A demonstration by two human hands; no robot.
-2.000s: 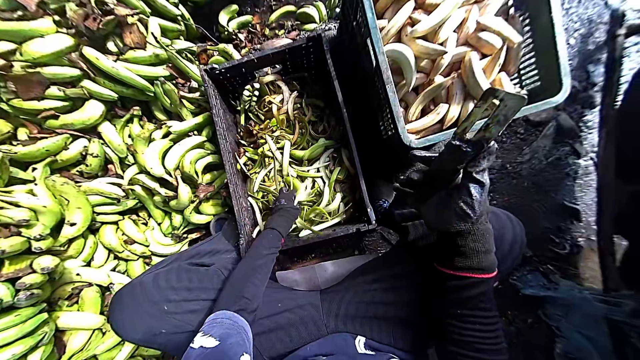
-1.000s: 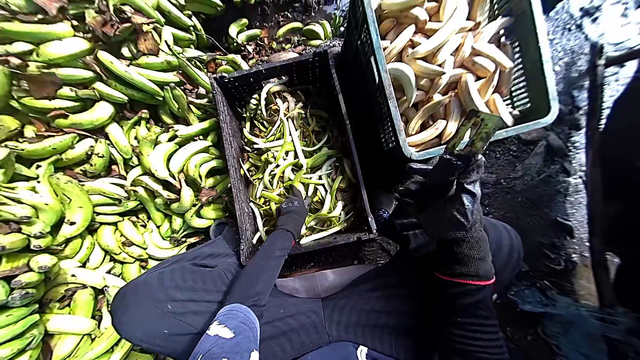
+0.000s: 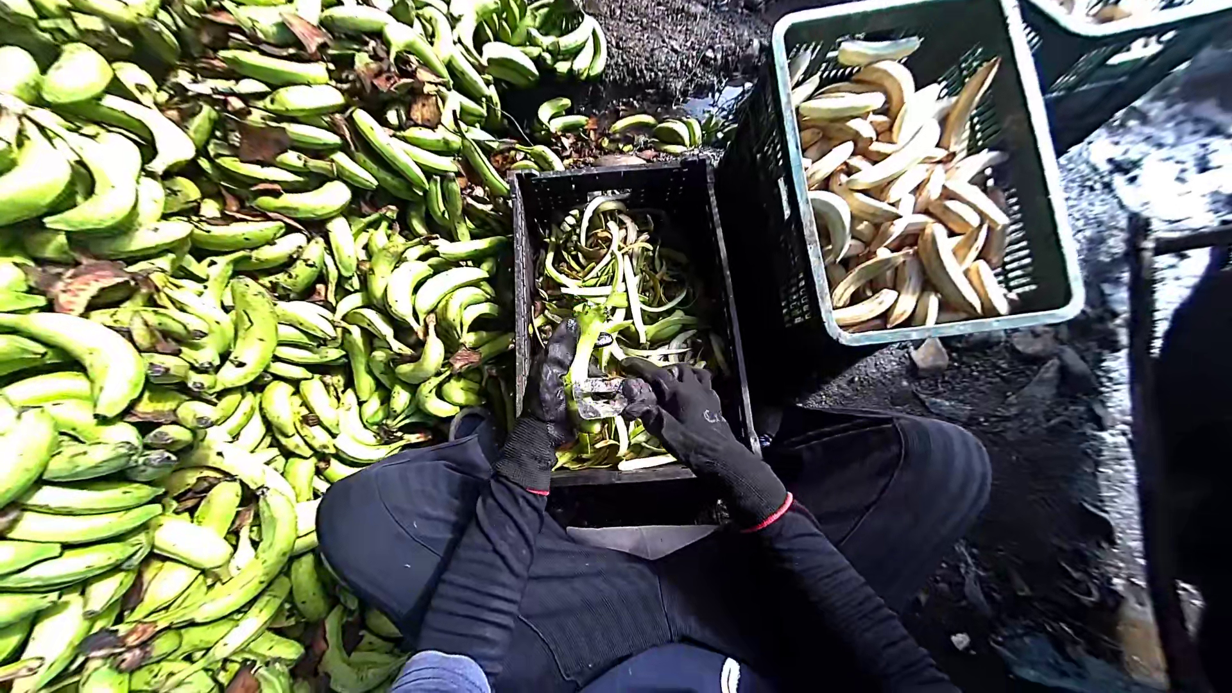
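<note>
My gloved left hand [image 3: 551, 385] grips a green plantain [image 3: 583, 351], partly hidden by the fingers, over a black plastic crate [image 3: 731, 346]. From the right, my gloved right hand [image 3: 679, 409] holds a peeling tool [image 3: 602, 397], whose pale, flat end lies against the plantain. Long green and whitish peels [image 3: 630, 279] lie inside the black crate below both hands. Both gloves are dark, with red edging at the cuffs.
A large heap of green plantains [image 3: 308, 202] spreads along the left. At the upper right stands a green plastic crate [image 3: 1049, 231] of peeled plantains [image 3: 905, 183], with another crate [image 3: 1116, 24] beyond it. My crossed legs flank the black crate on dark, wet ground.
My right hand has moved from beside the green crate to over the black crate with the tool. My left hand, earlier down among the peels, now holds a plantain.
</note>
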